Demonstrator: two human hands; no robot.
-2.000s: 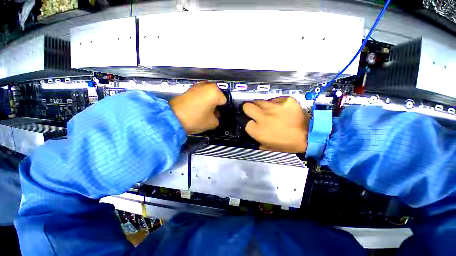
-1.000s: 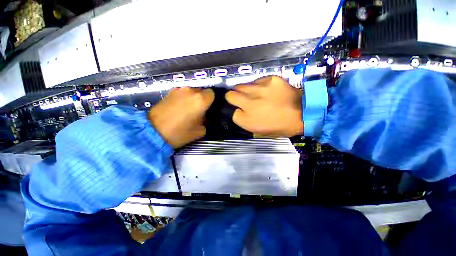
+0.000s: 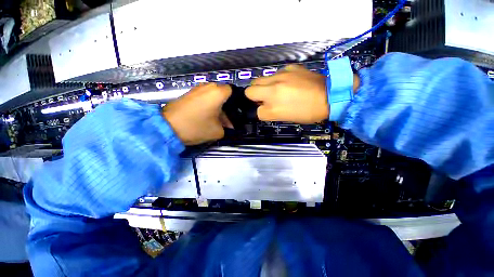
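Observation:
A black circuit board (image 3: 360, 176) with white markings lies under both hands. My left hand (image 3: 199, 114) is curled over it at the centre, with dark fingertips. My right hand (image 3: 292, 96) is beside it to the right, also curled, with a light-blue strap (image 3: 340, 89) at the wrist. A dark shape (image 3: 242, 108) shows between the two hands. It may be a black part or only finger coverings, and I cannot tell whether either hand grips something. A silver finned heatsink (image 3: 261, 177) is just in front of the hands, nearer my body.
Large silver heatsinks (image 3: 244, 35) stand in a row behind the hands. A pale rail (image 3: 417, 226) runs along the near edge. A container of small parts (image 3: 154, 242) is below it at left. A blue cord (image 3: 374, 30) runs at upper right. A yellowish heap (image 3: 37, 16) is at far upper left.
My right hand has moved up and away from the near heatsink, uncovering more board below it. My left hand has shifted slightly up. The blue cord has changed its curve.

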